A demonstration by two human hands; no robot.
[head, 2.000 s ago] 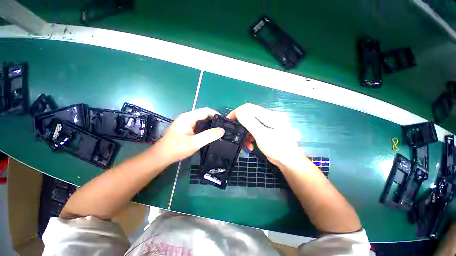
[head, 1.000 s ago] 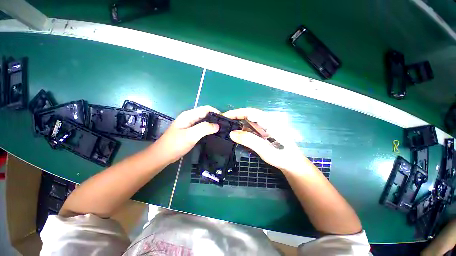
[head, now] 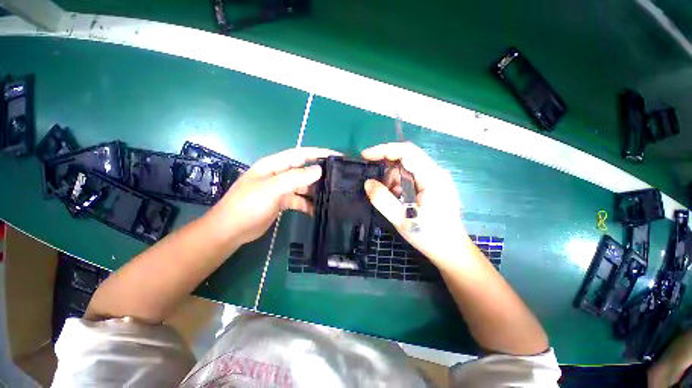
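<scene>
A black phone housing is held upright between both hands, its silvery strip at the end nearest me. My left hand grips its left edge near the top. My right hand holds its upper right edge, and the tweezers lie in the same hand, partly hidden by the fingers. Below the housing, a sheet of small black adhesive pads lies on the green bench, partly covered by the housing and right forearm.
A loose row of black housings lies at left. Another heap lies at far right, with a person's hand at the lower right corner. Beyond the white rail, the green conveyor carries spaced housings. A brown carton is below left.
The held housing has turned straighter and its inner side shows more. The right fingers and tweezers have shifted at its upper edge. The conveyor housings have moved right.
</scene>
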